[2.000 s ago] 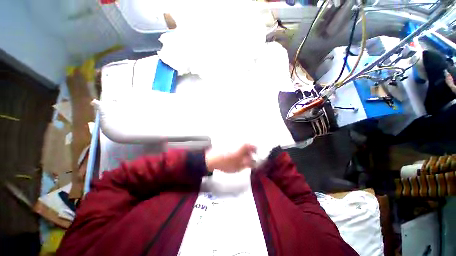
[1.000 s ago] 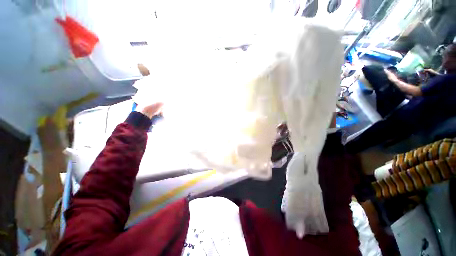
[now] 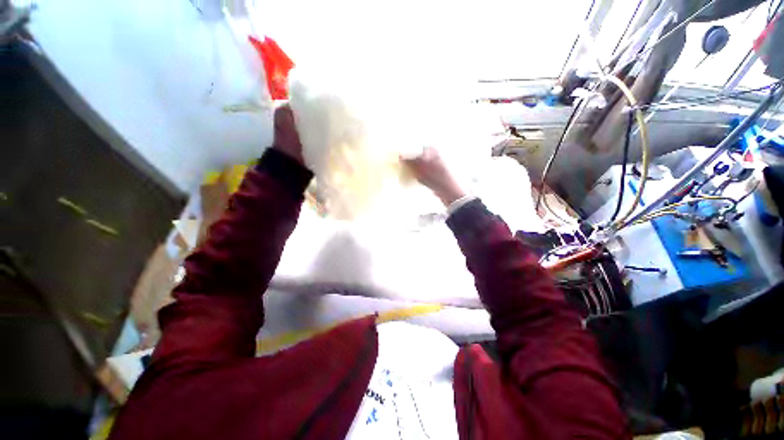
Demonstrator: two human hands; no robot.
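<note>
A white garment or fabric piece [image 3: 348, 163], yellowish in part and overexposed, hangs above the white ironing table [image 3: 387, 258]. My left hand [image 3: 288, 133] is raised at its upper left edge; the fingertips are lost in the glare, and I cannot tell how they grip. My right hand [image 3: 427, 170] is at the right side of the cloth with its fingers closed on it. The steam iron [image 3: 574, 258] sits on its black rest [image 3: 606, 292] at the right, beyond my right sleeve.
Hoses and cables [image 3: 643, 146] hang over the right side. A blue-topped bench [image 3: 696, 249] with small tools stands at right. Cardboard scraps [image 3: 155, 275] and a brown surface [image 3: 77, 258] are at left. A red thing [image 3: 273, 67] is beyond my left hand.
The cloth has moved from the right to the far left of the table, both arms now reach forward, and my right hand has come into sight. The view has turned, so the iron shows again.
</note>
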